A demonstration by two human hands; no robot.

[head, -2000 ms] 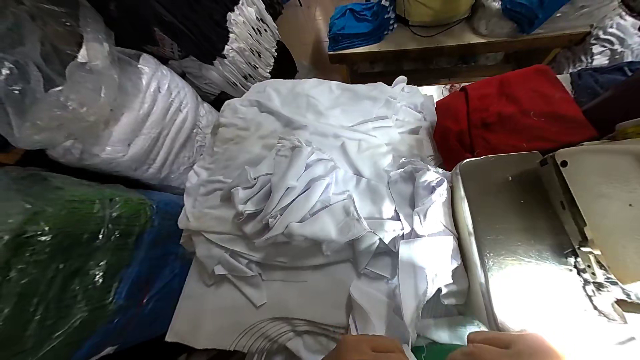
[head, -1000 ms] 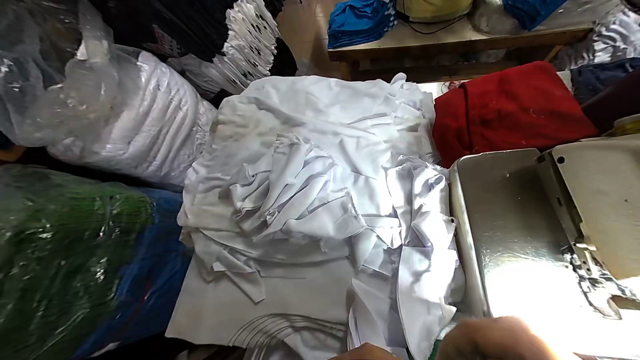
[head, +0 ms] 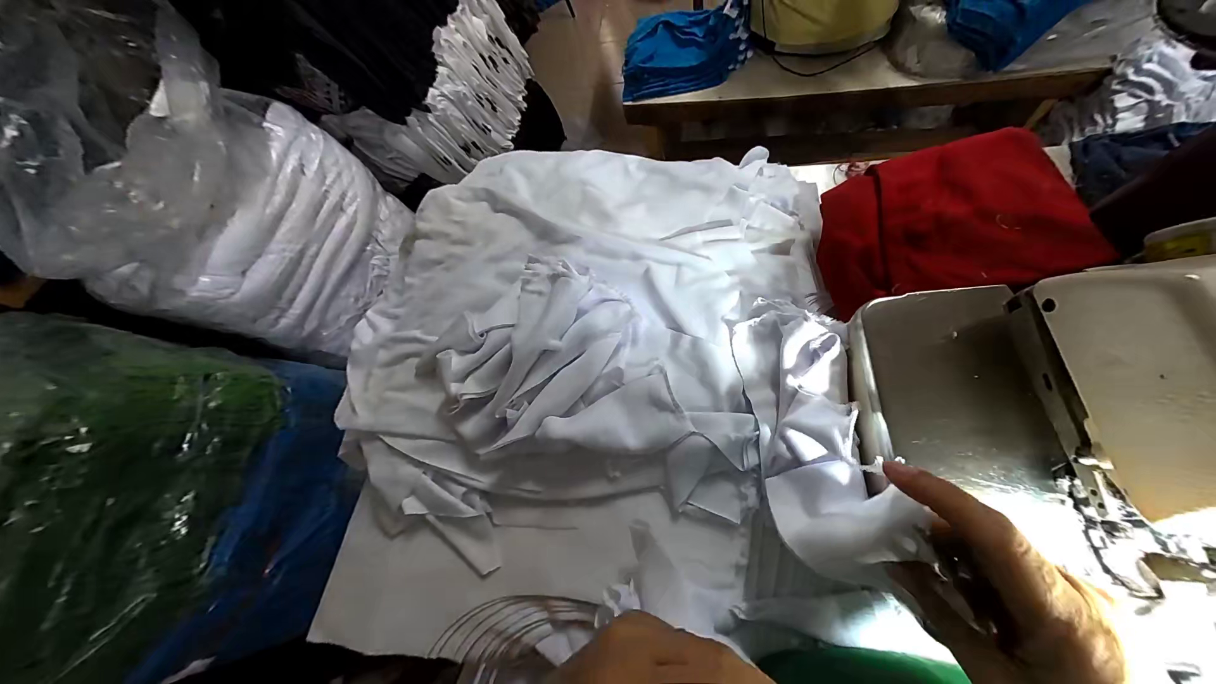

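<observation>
White cut fabric pieces (head: 589, 370) lie heaped over a larger pile of white cloth. At the lower right, my right hand (head: 1007, 570) pinches the edge of a white fabric piece (head: 836, 522) between thumb and fingers, beside the sewing machine's metal bed. My left hand (head: 655, 655) shows only in part at the bottom edge, near small white scraps; its fingertips are hidden, so its hold is unclear. The sewing machine (head: 1121, 399), with its metal presser foot area (head: 1111, 532), stands on the right under bright light.
A folded red cloth (head: 959, 218) lies behind the machine. Plastic-wrapped white garments (head: 275, 218) and a green and blue wrapped bundle (head: 123, 475) line the left. A wooden bench (head: 874, 85) at the back holds blue cloth (head: 684, 52). Green fabric (head: 855, 665) shows at the bottom.
My right hand has moved up and to the right from the bottom edge and now holds up the white piece's edge. My left hand remains low at the bottom.
</observation>
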